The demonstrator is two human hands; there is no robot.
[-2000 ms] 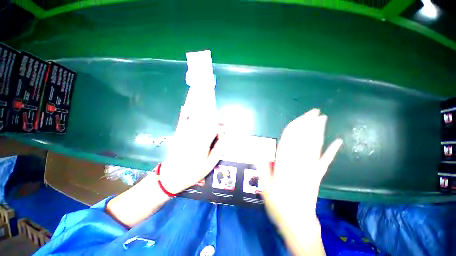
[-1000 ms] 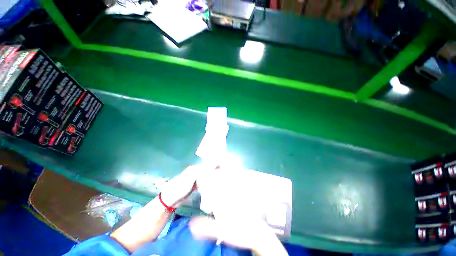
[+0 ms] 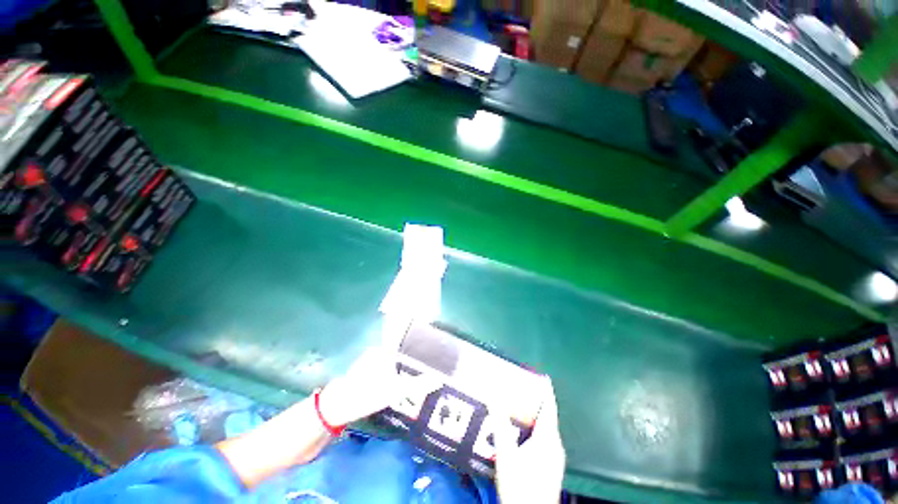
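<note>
A retail box (image 3: 451, 417) lies at the bench's near edge, its dark end with a row of white-framed pictures towards my body; its top is partly washed out by glare. My left hand (image 3: 366, 392), with a red band at the wrist, grips its left end. My right hand (image 3: 532, 455) grips its right end, fingers over the picture side. A bright white label strip (image 3: 419, 271) lies on the bench behind the box, its near part running up to the box and my left hand. Glare hides finger detail.
Stacked black boxes with red tool pictures (image 3: 94, 197) stand at left, black-ended boxes (image 3: 832, 418) at right. An open brown carton (image 3: 89, 384) with clear plastic is below the left edge. Beyond the green rail (image 3: 433, 157) are papers (image 3: 356, 49) and a metal device (image 3: 458, 57).
The box has turned from its pale face to show the dark picture end. My right hand has moved from the front to the box's right end. The view has shifted slightly.
</note>
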